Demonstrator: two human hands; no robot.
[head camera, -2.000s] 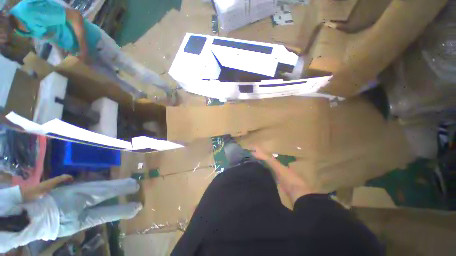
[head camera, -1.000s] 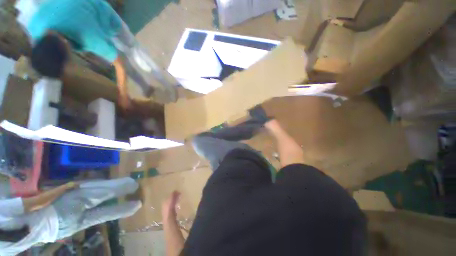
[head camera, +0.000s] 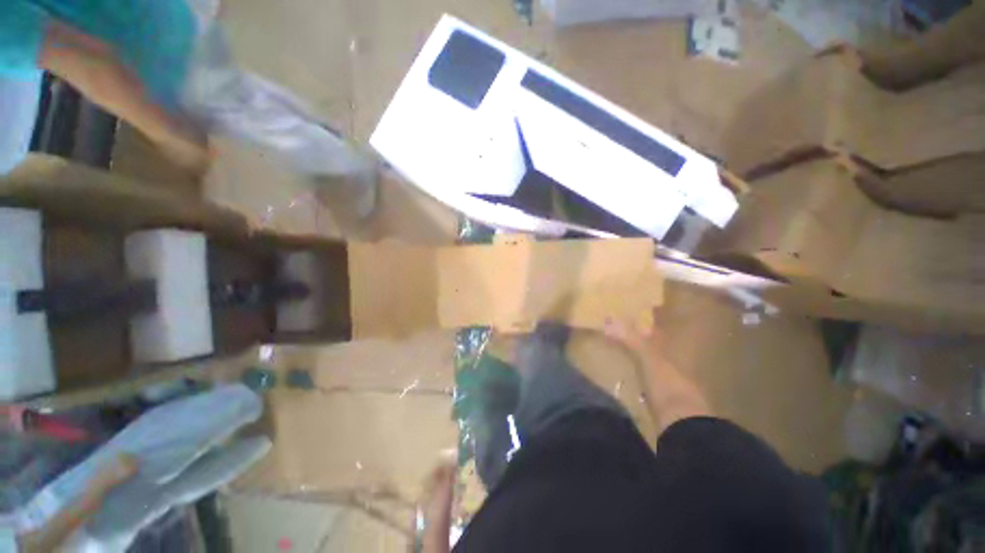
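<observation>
A long brown carton stands open at the left with white foam blocks and a dark bar-like item inside. Its tan cardboard flap reaches right across the middle. My right hand is at the flap's near edge at its right end; its grip is unclear. My left hand is low, away from the flap, blurred and partly hard to see; nothing shows in it. Beyond the flap lies an open white printed carton with black panels.
A person in a teal top is at the upper left. Another person's pale-clad legs are at the lower left. Brown cartons stand at the right. Cardboard sheets cover parts of the green floor.
The raised, slanting flap now lies level across the middle. The view has shifted, and the white carton appears more tilted. My right hand has moved to the flap's edge.
</observation>
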